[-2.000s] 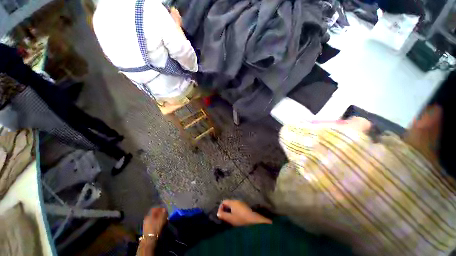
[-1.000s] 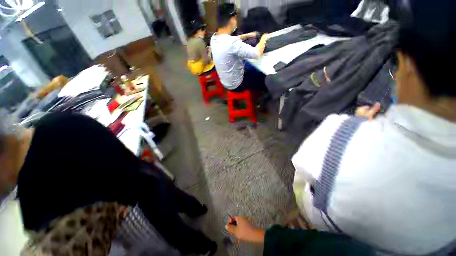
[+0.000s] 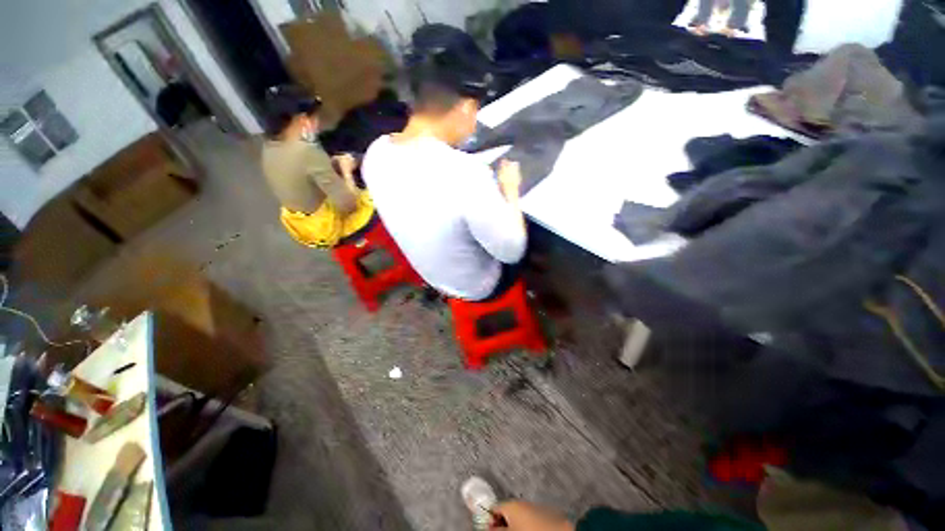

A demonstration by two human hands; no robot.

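Observation:
My right hand [image 3: 531,515] is at the bottom edge, small, blurred and partly cut off, below a dark green sleeve's cuff level. Whether its fingers hold anything cannot be told. My left hand is not in view. A pale shoe tip [image 3: 478,496] shows on the floor beside my right hand. Dark grey garments [image 3: 788,239] lie heaped on a long white table [image 3: 622,156] at the right and hang over its edge.
Two seated people [image 3: 440,202] are on red stools [image 3: 499,330] along the table. A red object [image 3: 746,459] is low at right. A pale table [image 3: 145,415] with red and brown items is at left. Brown cartons [image 3: 135,197] stand behind. A small white scrap [image 3: 395,372] lies on the floor.
The view has moved forward along the aisle. The seated people and red stools are larger. The dark-clothed person at left and white-clothed person at right have left view. My right hand sits lower.

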